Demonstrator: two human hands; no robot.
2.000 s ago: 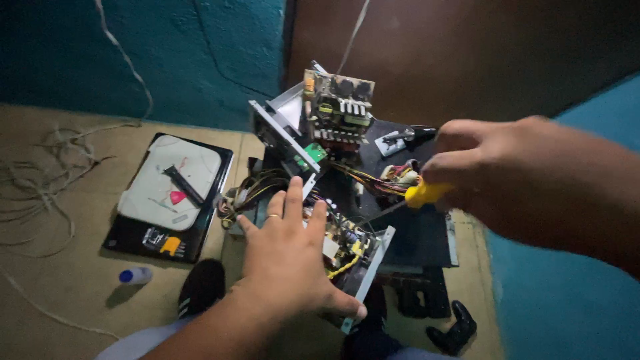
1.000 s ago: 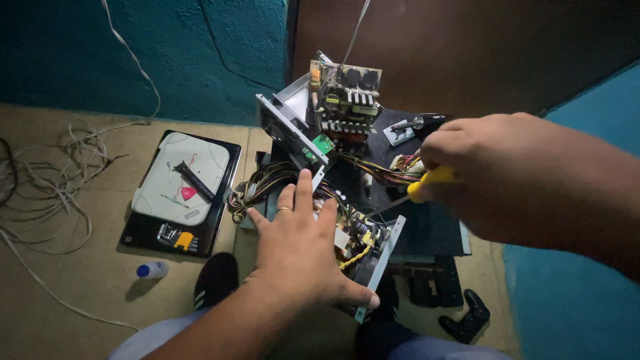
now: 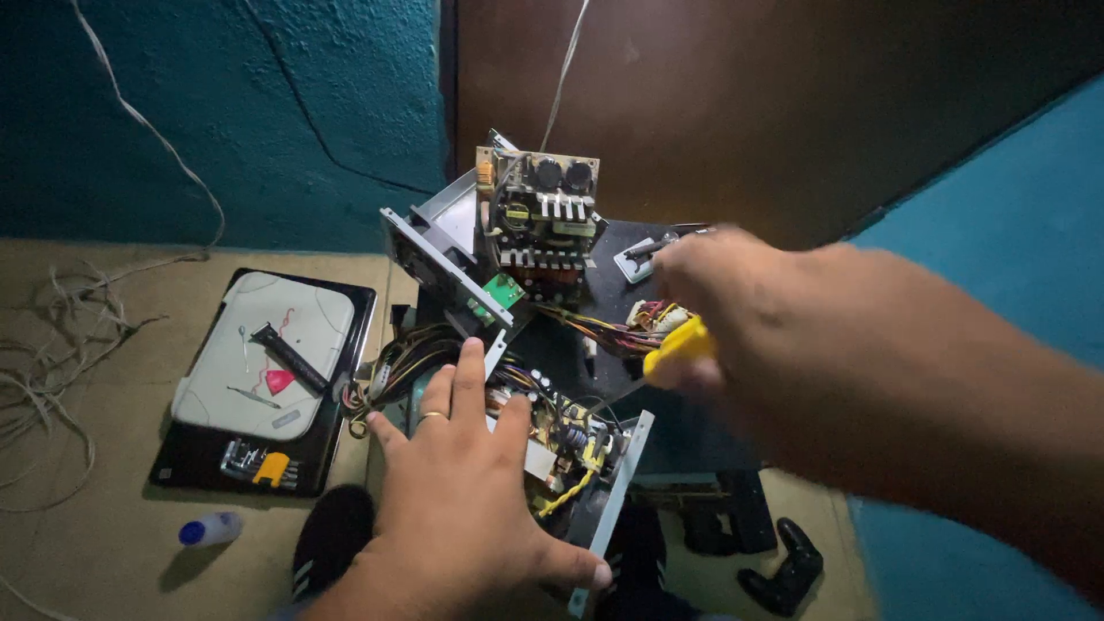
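Observation:
With fingers spread, my left hand (image 3: 470, 483) rests on an opened power supply unit (image 3: 625, 457), its thumb on the metal casing edge. My right hand (image 3: 716, 319) grips the yellow handle of a screwdriver (image 3: 677, 349), whose thin shaft points left and down at the unit's circuit board (image 3: 573, 431); the tip is hard to make out. Behind, a second circuit board (image 3: 539, 207) with capacitors and heat sinks stands upright beside an open metal casing (image 3: 448, 263). Bundled wires (image 3: 604, 332) with white connectors lie near my right hand.
Left on the floor, a white tray (image 3: 323, 302) on a black panel (image 3: 185, 457) holds small tools, beside a yellow-clipped hex key set (image 3: 272, 468). Nearby are a blue-capped bottle (image 3: 210, 528) and tangled cable (image 3: 43, 405). A black game controller (image 3: 783, 569) lies lower right; my shoes (image 3: 332, 535) are below.
My right hand stays on the screwdriver, whose shaft came into sight between the first frame and the second. My left hand remains spread on the power supply unit.

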